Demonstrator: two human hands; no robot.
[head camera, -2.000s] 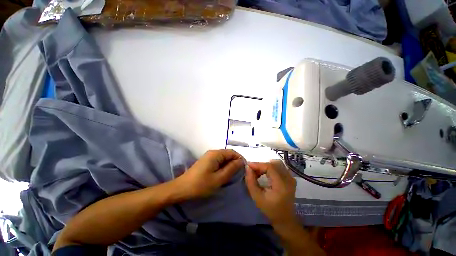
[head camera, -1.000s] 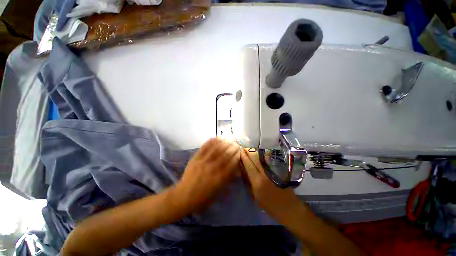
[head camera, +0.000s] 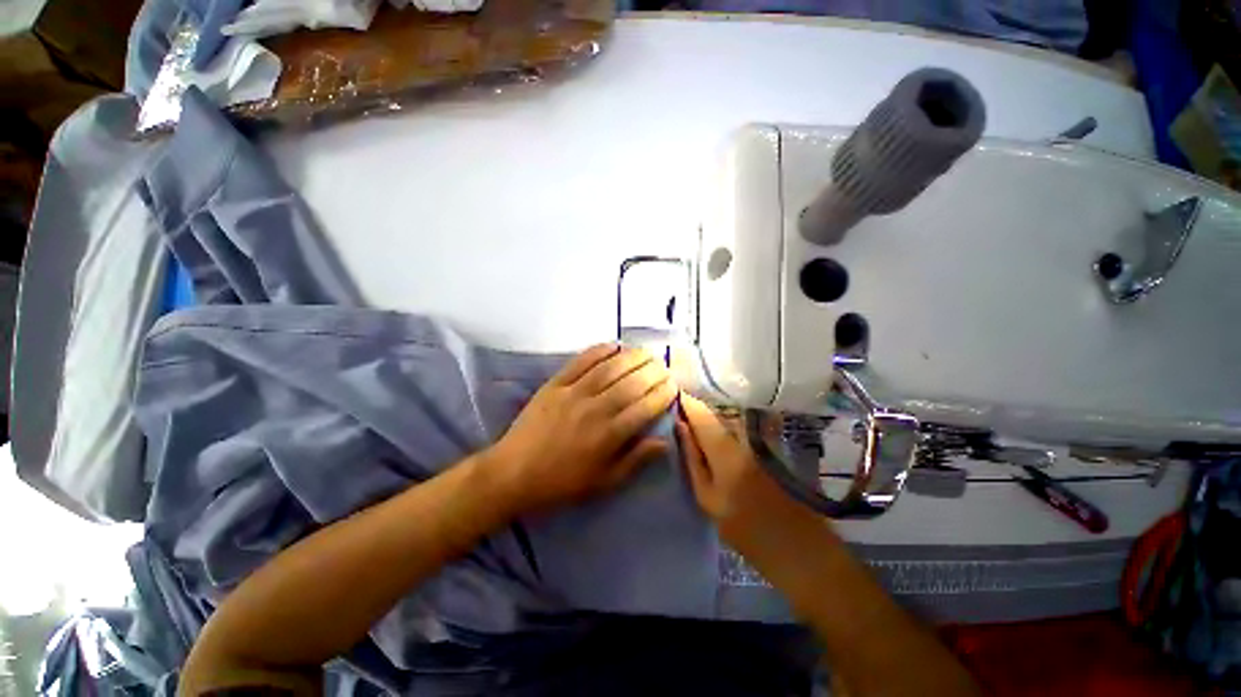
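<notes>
A blue-grey garment (head camera: 313, 395) lies in folds over the left of the table and runs under both hands to the front edge. My left hand (head camera: 592, 425) lies palm down on the cloth, fingertips close to the needle area of the white sewing machine head (head camera: 953, 272). My right hand (head camera: 715, 456) is just right of it, fingertips at the cloth's edge, thumb and finger close together, seemingly pinching it. The needle and presser foot are hidden behind the machine head and fingers.
Dark reddish snips (head camera: 1064, 501) lie on the machine bed. Red scissor handles (head camera: 1154, 569) are at the right edge. A plastic-wrapped brown board (head camera: 436, 61) with white scraps (head camera: 306, 14) is at back left. A red cloth (head camera: 1062, 656) is at lower right. A ruler strip (head camera: 939, 572) runs along the front.
Both hands have moved from pinching the cloth edge in front of the machine up to the needle area. My left hand has flattened onto the cloth. The view has shifted.
</notes>
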